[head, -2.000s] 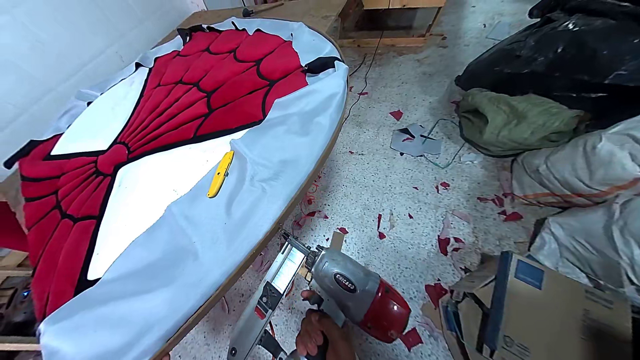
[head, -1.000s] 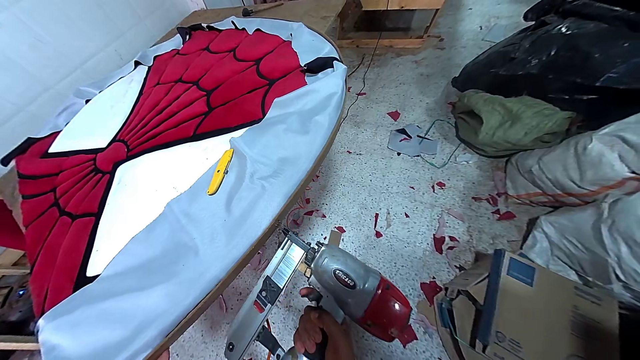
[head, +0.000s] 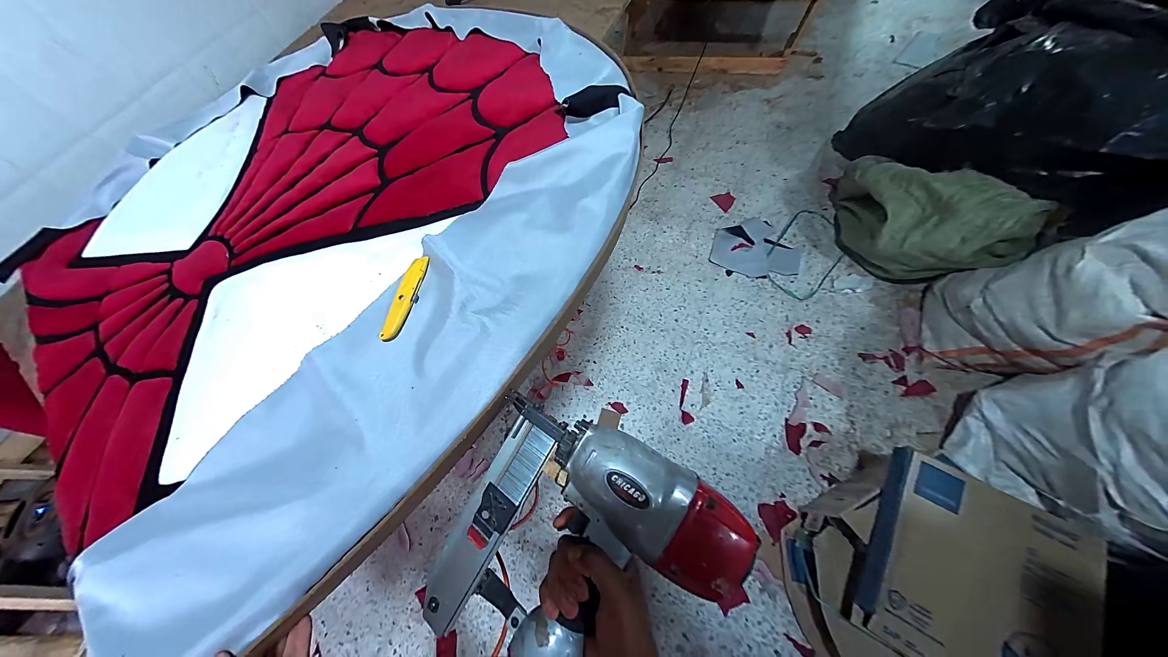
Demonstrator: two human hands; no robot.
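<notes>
My right hand grips the black handle of a Chicago pneumatic nail gun, silver with a red rear cap. Its nose meets the wooden edge of a large oval panel. Only fingers of my left hand show at the bottom, against the panel's lower edge; the rest is hidden. Light grey-white fabric lies loosely over the panel around a red padded piece with black web lines and white shapes. A yellow utility knife rests on the fabric.
Red and grey scraps litter the speckled floor. A cardboard box stands at lower right, below white sacks, a green cloth bundle and black plastic bags. An orange hose runs beneath the nail gun.
Fingers of my left hand have come into view at the panel's lower edge. The nail gun stays at the edge in my right hand.
</notes>
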